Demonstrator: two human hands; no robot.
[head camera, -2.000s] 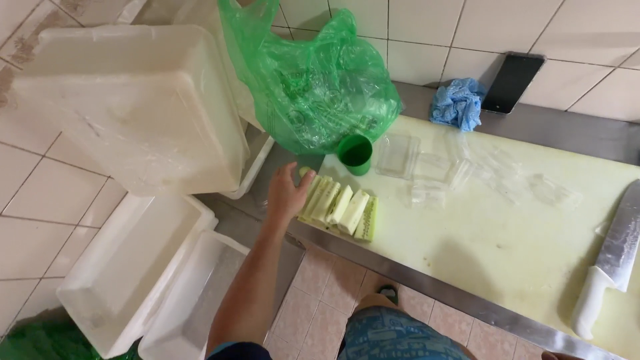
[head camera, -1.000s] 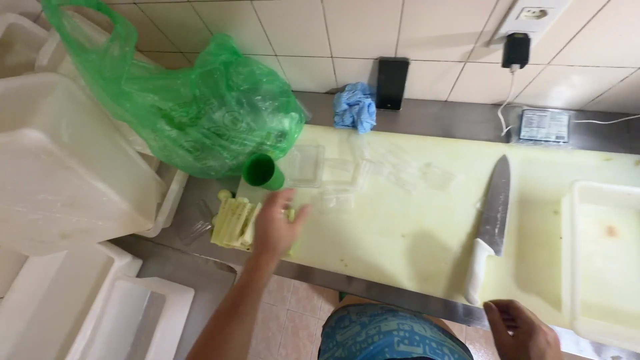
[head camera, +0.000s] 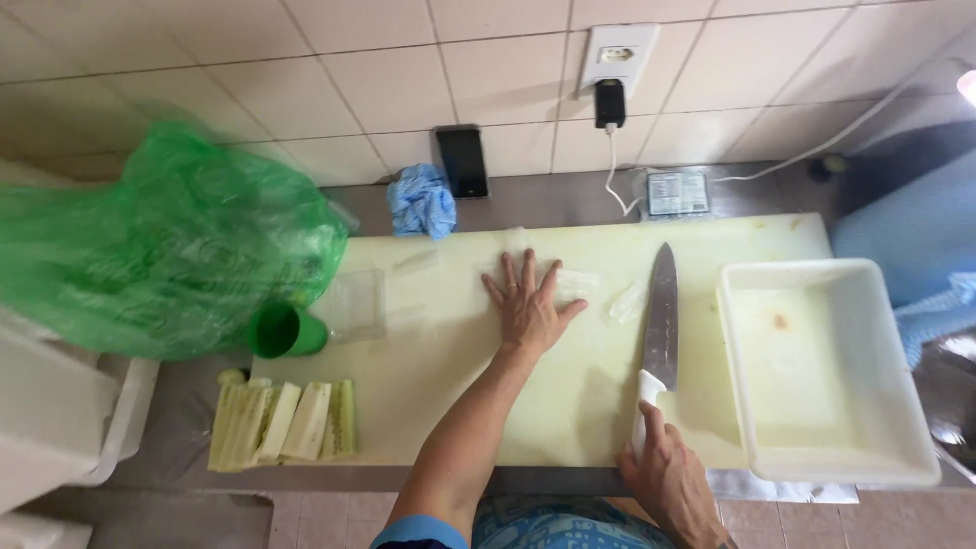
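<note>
My left hand (head camera: 528, 309) lies spread, palm down, on the cutting board (head camera: 427, 396), over clear plastic scraps (head camera: 577, 284). My right hand (head camera: 662, 461) is closed around the white handle of a chef's knife (head camera: 662, 320), whose blade lies on the board pointing toward the wall. Pale green cucumber-like strips (head camera: 282, 423) sit side by side at the board's near left corner. A green cup (head camera: 286, 330) lies tipped above them, next to a clear plastic container (head camera: 357, 305). More crumpled plastic (head camera: 627, 303) is left of the blade.
A green plastic bag (head camera: 175, 252) bulges at the left beside white tubs (head camera: 46, 412). A white tray (head camera: 808, 366) stands right of the knife. Along the tiled wall are a blue cloth (head camera: 422, 200), a phone (head camera: 462, 162), a plugged charger (head camera: 610, 103) and a small labelled packet (head camera: 678, 192).
My left hand has moved right, from beside the strips onto the plastic scraps. My right hand has taken hold of the knife handle. The view has swung right.
</note>
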